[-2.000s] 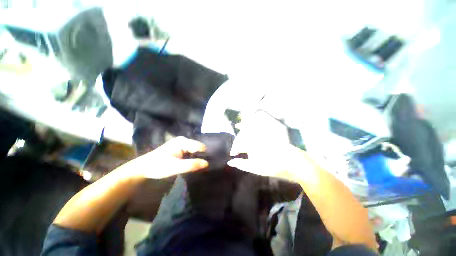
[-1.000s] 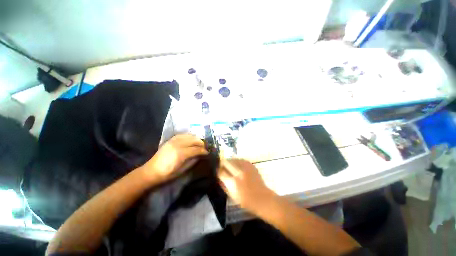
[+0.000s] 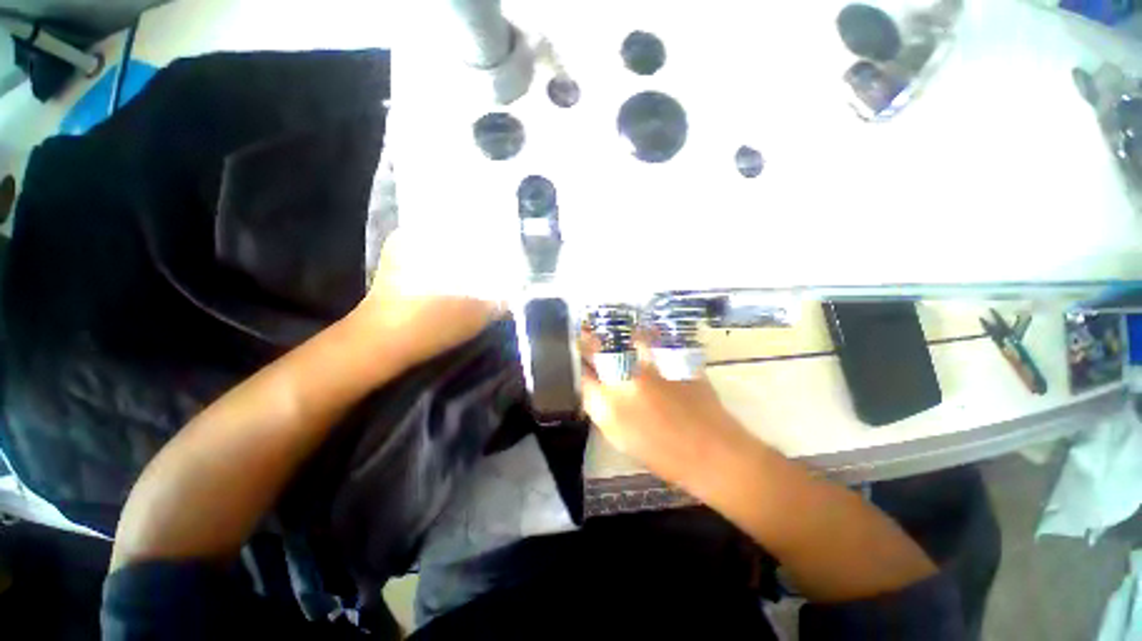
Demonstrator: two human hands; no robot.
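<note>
The white sewing machine head (image 3: 802, 188) fills the upper middle. A black garment (image 3: 238, 238) lies left of the needle area, with a grey lining piece (image 3: 501, 488) hanging over the table's front edge. My left hand (image 3: 432, 294) lies on the cloth left of the machine's end; its fingers are hidden behind the head. My right hand (image 3: 639, 413) is at the right of the needle area, its fingertips partly hidden by the ribbed tension knobs (image 3: 614, 338). Whether either hand grips the cloth cannot be seen.
A black phone (image 3: 883, 361) lies on the table right of my right hand. Snips (image 3: 1014, 351) lie further right, beside a small tray (image 3: 1096, 351). Pale cloth scraps (image 3: 1102, 482) are at the lower right. A blue thing (image 3: 110, 98) shows at the upper left.
The view has come closer over the machine. Both hands have stayed at the needle area, and the left fingers are now hidden behind the head.
</note>
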